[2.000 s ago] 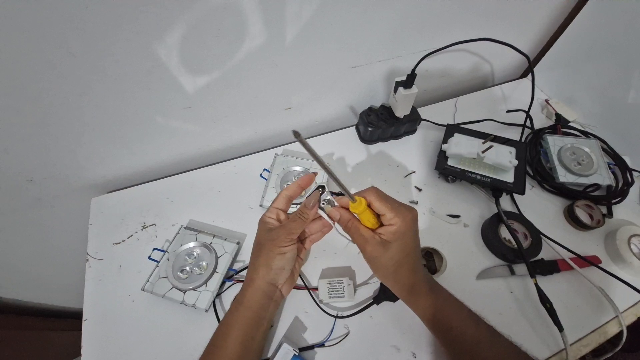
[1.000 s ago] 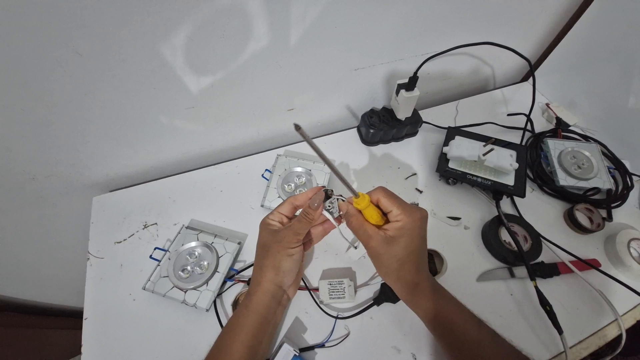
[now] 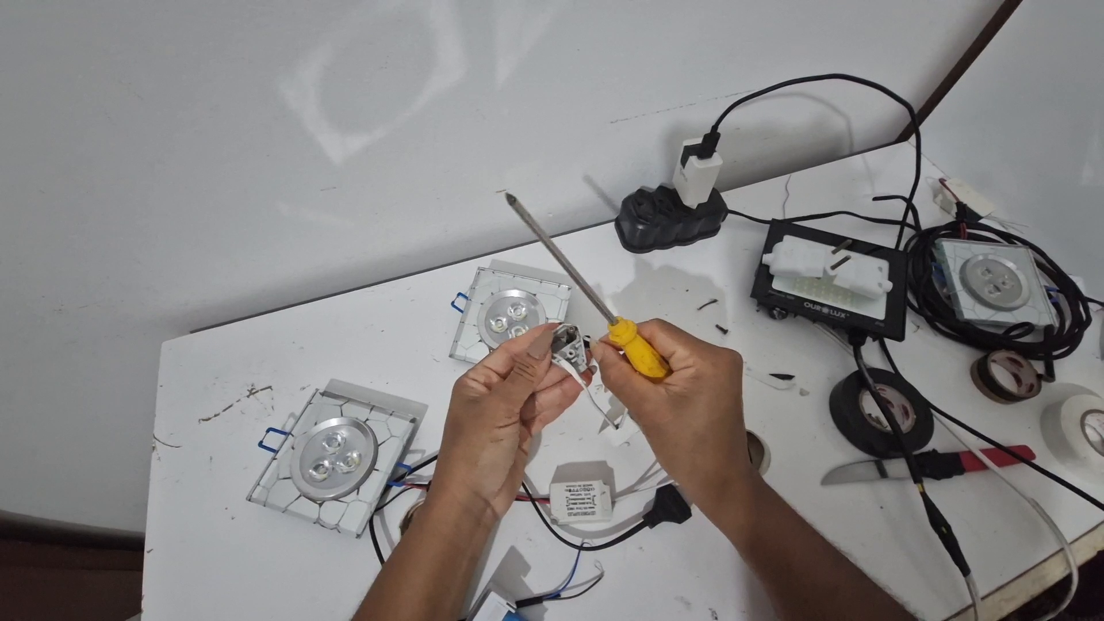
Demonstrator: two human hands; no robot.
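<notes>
My left hand (image 3: 509, 414) pinches a small white and grey electrical part (image 3: 569, 348), from which a thin white wire (image 3: 595, 398) hangs. Held in my right hand (image 3: 681, 397) is a screwdriver (image 3: 640, 348) with a yellow handle, its metal shaft slanting up and left toward the wall. The right fingertips meet the right side of the small part; its exact make cannot be told. Behind my left fingers lies a square glass LED spotlight (image 3: 512, 315). Another LED spotlight (image 3: 334, 459) rests at the left. Below the hands is a white LED driver (image 3: 580, 502) with wires.
A black power strip (image 3: 668, 220) with a white adapter (image 3: 697, 172) stands by the wall. To the right lie a black floodlight (image 3: 831, 280), black tape (image 3: 880, 412), a coiled black cable (image 3: 936, 323), a third spotlight (image 3: 994, 282) and a red-handled knife (image 3: 940, 464). A black plug (image 3: 668, 507) sits below my right hand.
</notes>
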